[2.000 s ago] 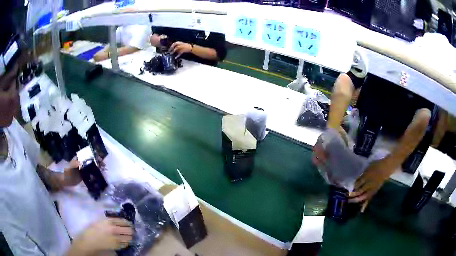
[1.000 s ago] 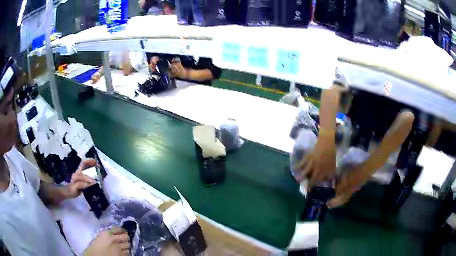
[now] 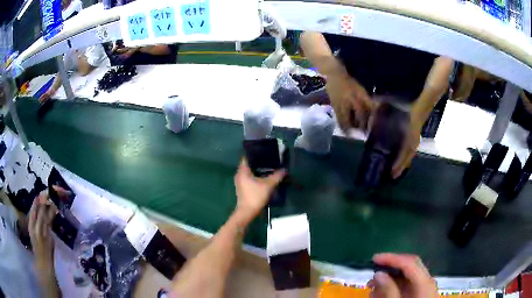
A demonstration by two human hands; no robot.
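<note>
My left hand reaches over the belt from the bottom and is shut on a black product box, held in front of a white-wrapped bagged product. My right hand is at the bottom right edge, partly cut off, with its fingers closed on a small dark item, probably a cable. An open retail carton with white flaps up stands between my hands at the near bench edge. Another open carton leans to the left of my forearm.
Green belt crosses the view, bearing two more bagged products and dark cartons at right. Opposite, a person's hands hold a dark box. A neighbour's hand and a cable bag are at left.
The view has swung to the right. My hands have come into view, the left one holding a box. Two more bagged products now show on the belt beside the opposite person's hands.
</note>
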